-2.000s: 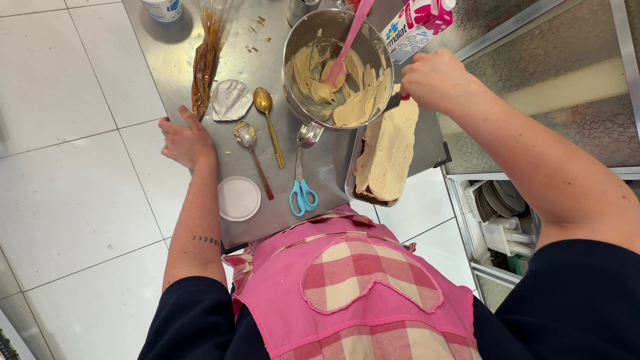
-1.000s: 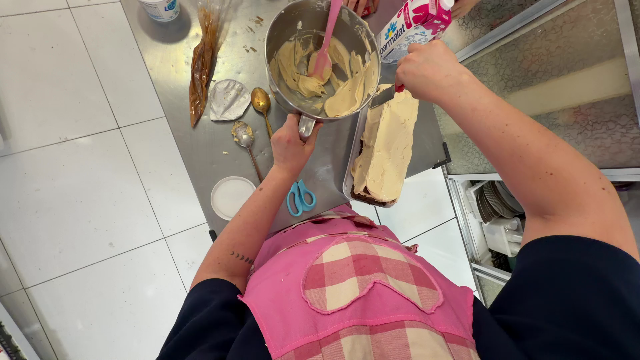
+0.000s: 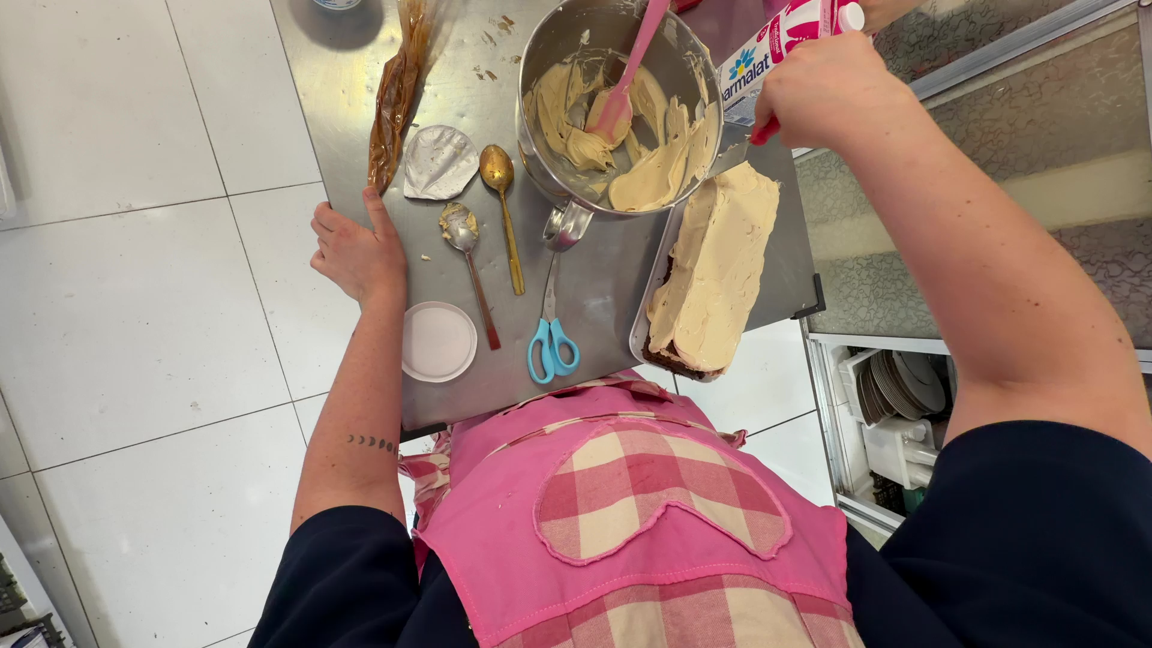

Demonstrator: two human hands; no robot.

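My right hand (image 3: 823,90) grips the red handle of a metal spreading tool (image 3: 731,155), whose blade is partly hidden by the bowl and lies at the far end of a loaf cake with beige frosting (image 3: 715,270) on a tray. My left hand (image 3: 362,247) rests at the table's left edge, fingers spread, beside the tip of a plastic bag with brown filling (image 3: 392,117). Between the hands stands a steel mixing bowl (image 3: 576,193) with beige cream (image 3: 661,175) and a pink spatula (image 3: 616,112). Its metal handle points toward me.
On the steel table (image 3: 594,297) lie a gold spoon (image 3: 508,216), a smeared spoon (image 3: 472,270), blue-handled scissors (image 3: 551,346), a foil lid (image 3: 441,162) and a white round lid (image 3: 439,342). A milk carton (image 3: 783,45) stands behind the bowl. Another person's hand (image 3: 886,11) shows at the top right.
My left hand has let go of the bowl's handle and moved left to the table's edge. The bowl sits a little farther right than a second ago. My right hand still holds the red handle.
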